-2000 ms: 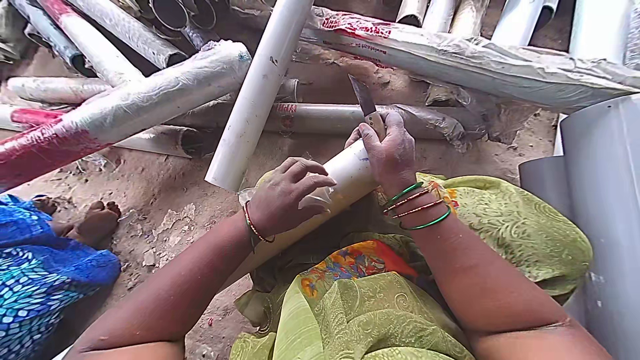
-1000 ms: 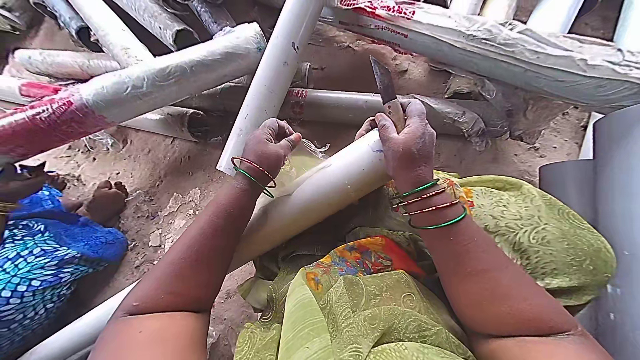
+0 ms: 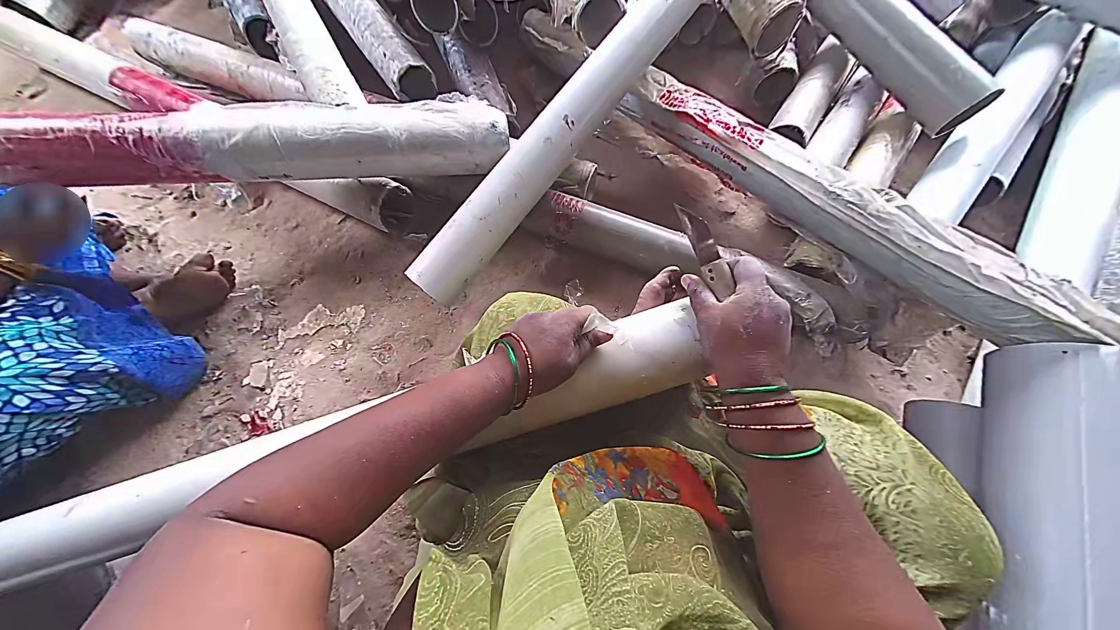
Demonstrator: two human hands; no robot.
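Observation:
A long whitish plastic pipe (image 3: 612, 376) lies slanted across my lap, one end under my right hand and the other running out at the lower left. My left hand (image 3: 560, 346) pinches a small scrap of thin film (image 3: 600, 324) against the pipe's upper side. In my right hand (image 3: 744, 319) is a knife (image 3: 705, 254), its handle between thumb and fingers, its blade pointing up and away. That hand also rests on the pipe's near-right end. Part of my foot shows just beyond the pipe, between the hands.
Ahead, film-wrapped pipes (image 3: 840, 210) and a bare white pipe (image 3: 542, 157) lie crossed on the dirt ground. Large grey pipes (image 3: 1050, 472) stand close on my right. At left a person in blue patterned cloth (image 3: 79, 350) sits with a bare foot showing. Scraps litter the ground.
My left hand, a second ago raised farther left along the pipe with film at its fingers, is now nearer my right hand. The right hand keeps the knife. The view has shifted.

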